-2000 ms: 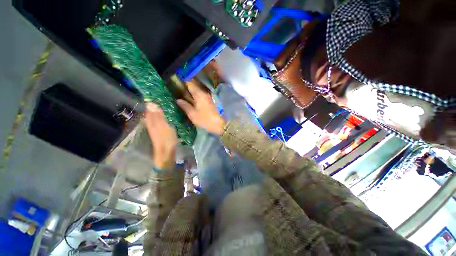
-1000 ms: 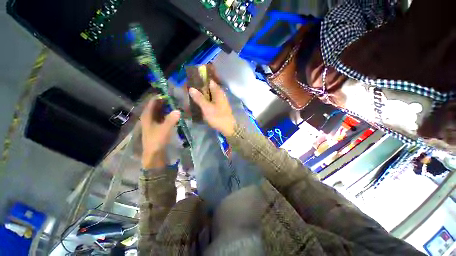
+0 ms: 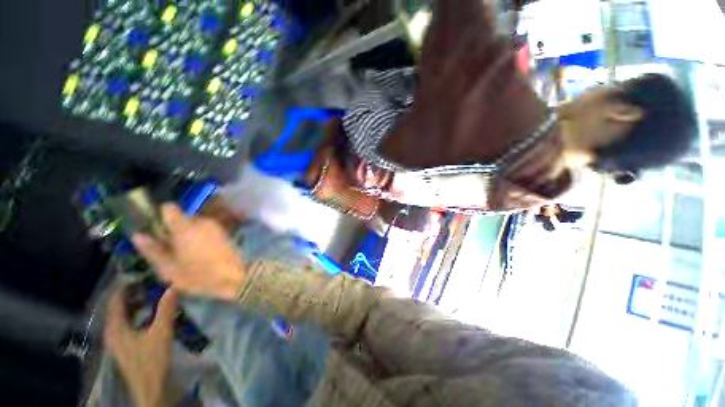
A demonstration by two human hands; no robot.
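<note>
A circuit board point(image 3: 97, 213), blurred and dark with blue parts on it, slants down past both hands. My left hand point(image 3: 141, 346) is at its lower part, thumb and fingers around it. My right hand point(image 3: 195, 253) grips a dark block with a tan-gold face point(image 3: 141, 205) over the board's upper part. Blur and the right hand hide much of the board, and I cannot tell whether the block touches it.
Rows of boards with blue and yellow parts point(image 3: 171, 71) lie on a dark grey sheet point(image 3: 40, 87) at upper left. A black tray point(image 3: 36, 246) is at left. A blue crate point(image 3: 296, 143) stands beyond the sheet. A person point(image 3: 477, 103) is close at upper right.
The view has swung right and up, showing more of the board rows and the person. The board has turned from its green solder side, through edge-on, to its component side. The block has moved over it.
</note>
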